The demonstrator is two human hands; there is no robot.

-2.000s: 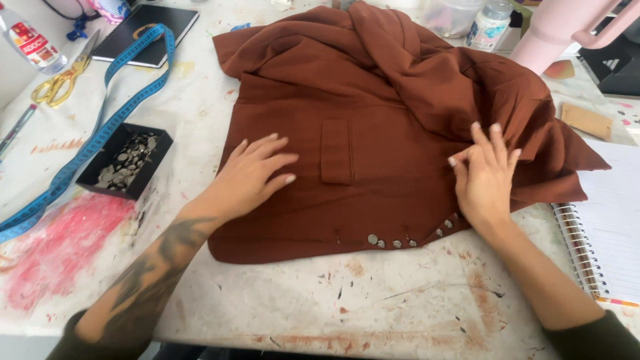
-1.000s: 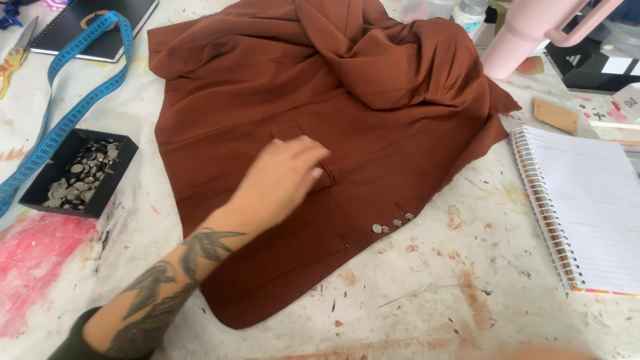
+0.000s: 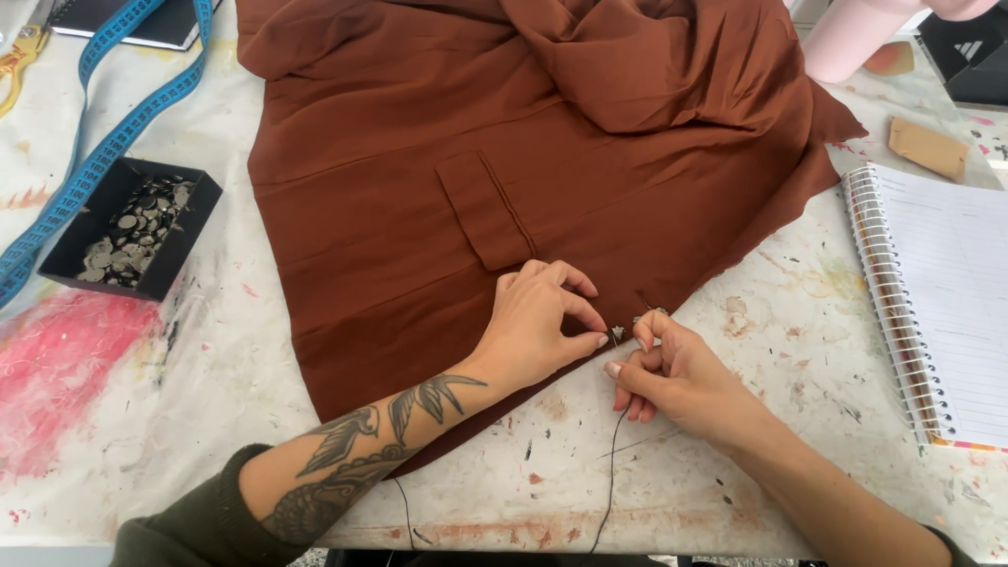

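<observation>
A rust-brown fabric garment (image 3: 378,228) with a flap pocket (image 3: 487,211) lies spread before me. My left hand (image 3: 543,319) rests on it near the lower right edge, its thumb and index fingertips close together beside a small metallic button (image 3: 617,333); whether they pinch cloth cannot be told. Just right of that button is my right hand (image 3: 665,370), fingers curled, with a dark thread (image 3: 612,480) hanging below it. A thin needle-like glint shows between the hands, too small to be sure of. More metallic trim at the edge is partly covered by my right fingers.
At left, a black box (image 3: 206,197) of metal buttons (image 3: 142,228) touches a blue tape measure (image 3: 118,138). Gold-handled scissors (image 3: 17,63) and a black notebook (image 3: 169,27) lie beyond. At right are a spiral notebook (image 3: 945,307), a tan piece (image 3: 929,148) and a pink tumbler (image 3: 854,35).
My right hand, out of view a second ago, is back at the buttoned edge. My left hand has moved from near the pocket to that edge. The view has shifted closer.
</observation>
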